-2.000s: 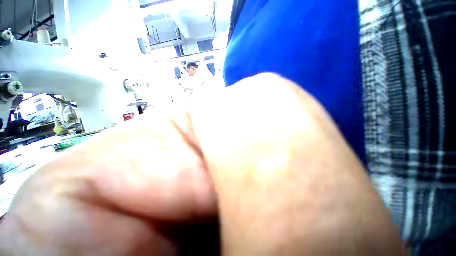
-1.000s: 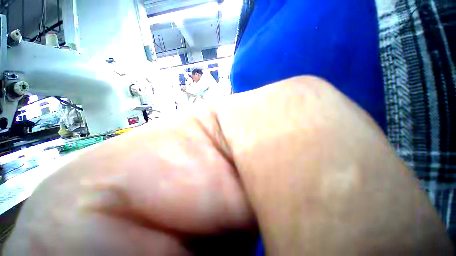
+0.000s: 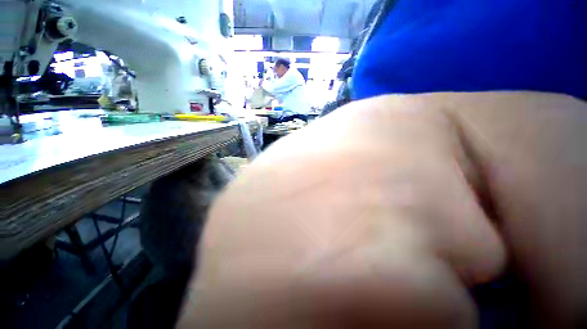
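Note:
A bare hand [image 3: 347, 218], very close to the camera and blurred, fills the lower middle and right. Its fingers look bent, but the fingertips and anything in them are hidden. I cannot tell whether it is my left or my right hand, and no second hand can be made out. Beyond it at the left stands a white sewing machine [image 3: 158, 67] with a round knob. A green object [image 3: 132, 118] and a yellow-handled tool [image 3: 201, 118], perhaps scissors, lie on the table beside the machine.
The white table's layered wood edge [image 3: 116, 168] runs from lower left towards the middle. A whitish plastic strip [image 3: 248, 138] hangs at its far end. Bright blue cloth [image 3: 470, 45] fills the upper right. A person in light clothing [image 3: 293, 85] is in the background. Dark metal legs stand under the table.
The view has shifted, so the machine and hand sit further right. More of the table edge and the floor below it shows. The plaid cloth at the right is out of view.

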